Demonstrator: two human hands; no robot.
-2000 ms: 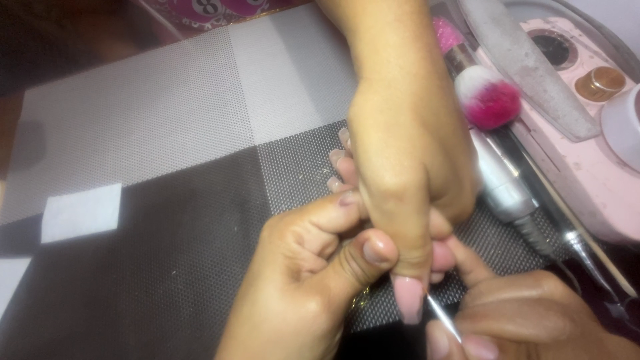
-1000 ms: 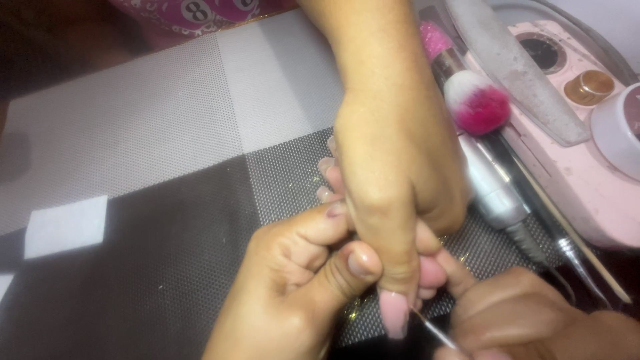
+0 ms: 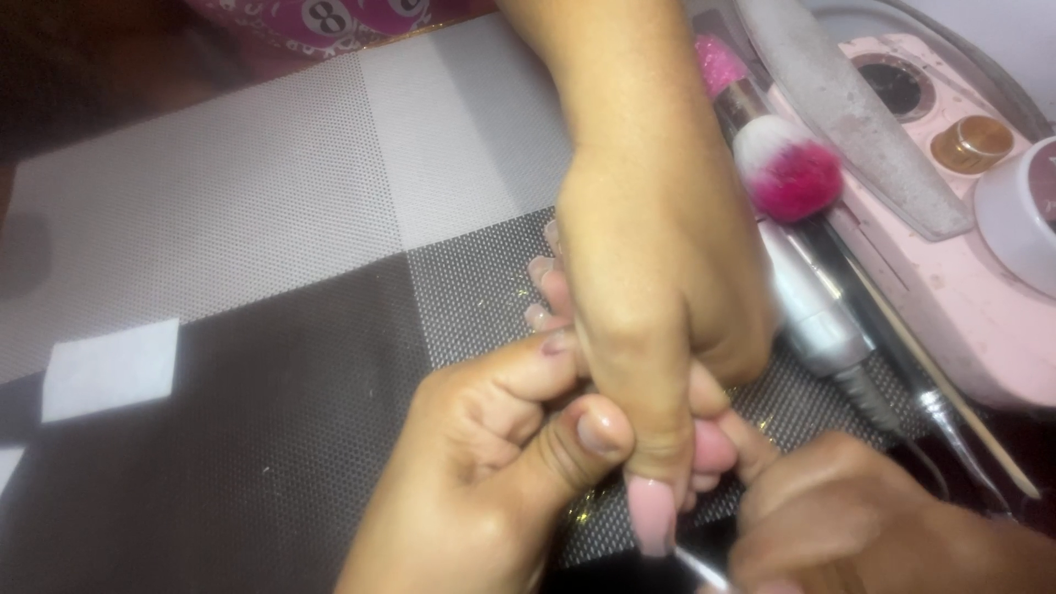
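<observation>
Another person's hand [image 3: 660, 272] reaches down from the top, its thumb pointing toward me with a long pink thumbnail [image 3: 652, 516]. My left hand [image 3: 495, 445] grips that thumb and finger area from the left. At the lower right, my right hand [image 3: 858, 520] holds a thin brush [image 3: 701, 569], mostly cut off by the lower edge, with its tip at the edge of the pink nail. One finger of my right hand rests against the other person's curled fingers. That person's other fingertips, with clear long nails, show beside my left hand.
A pink-and-white fluffy brush [image 3: 788, 169], a silver nail drill handpiece [image 3: 817, 305], a wooden stick [image 3: 949, 388] and a slim brush [image 3: 932, 404] lie at the right. Behind them, a nail file [image 3: 866, 124] and jar [image 3: 1023, 219] rest on a pink machine [image 3: 973, 330]. White squares [image 3: 111, 371] lie on the checked mat [image 3: 272, 429].
My right hand stays beside the pink thumbnail, and the brush tip stays near the nail's edge. My left hand keeps its hold on the other person's thumb.
</observation>
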